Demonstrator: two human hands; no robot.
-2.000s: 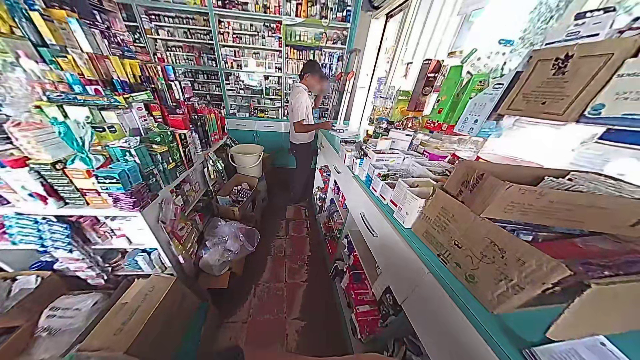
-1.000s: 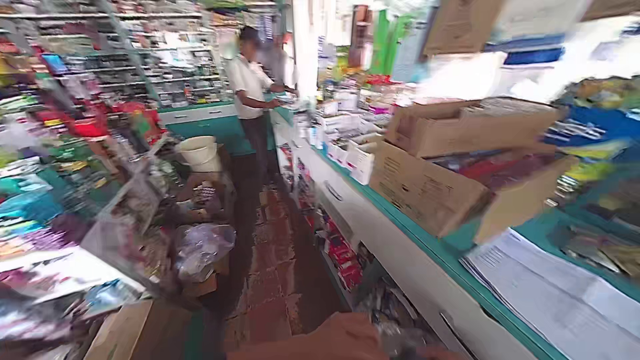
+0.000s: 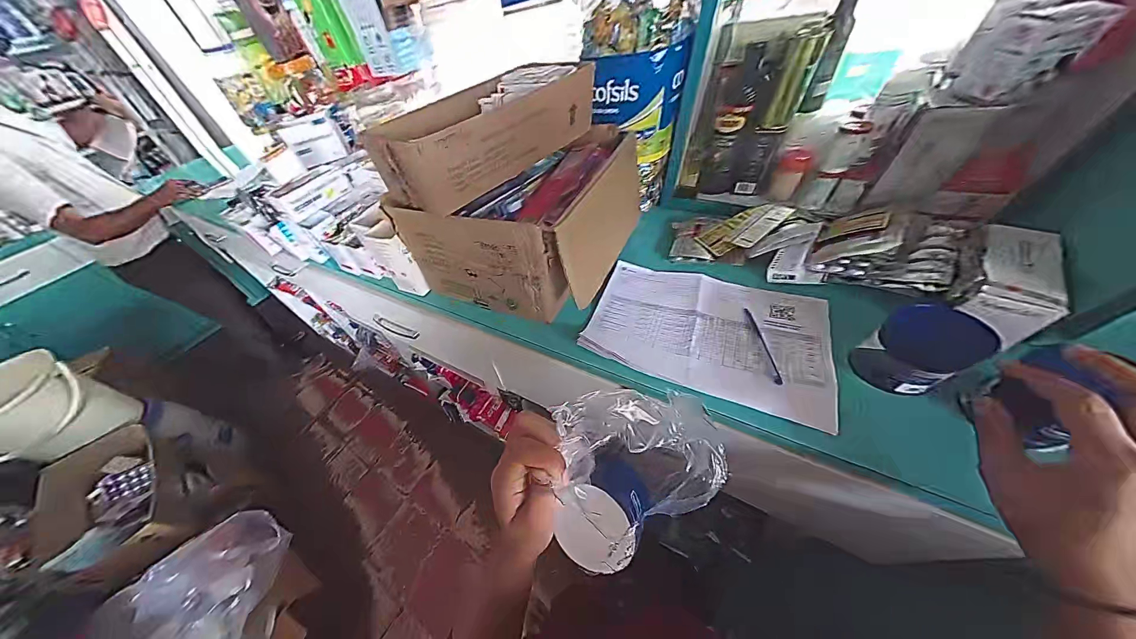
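Observation:
My left hand (image 3: 528,484) pinches the rim of a clear plastic bag (image 3: 652,444) above the floor in front of the counter. A blue-and-white cylindrical tub (image 3: 596,527) lies tilted inside that bag. At the right edge, my right hand (image 3: 1056,435) is closed around a dark blue container (image 3: 1043,404) over the teal counter (image 3: 887,444); its far side is blurred. Just left of it on the counter stands a tub with a dark blue lid (image 3: 939,339). Printed sheets (image 3: 692,328) with a pen (image 3: 763,346) on them lie farther left.
Open cardboard boxes (image 3: 479,257) stand on the counter, with blister packs and sachets (image 3: 870,248) at the back right. A person in a white shirt (image 3: 80,182) stands at the far left. A white bucket (image 3: 71,408) and an open carton (image 3: 93,506) sit on the floor.
The view has swung right and nearer the counter. Both my hands are now plainly in view, the left with a bagged tub, the right at a dark blue container.

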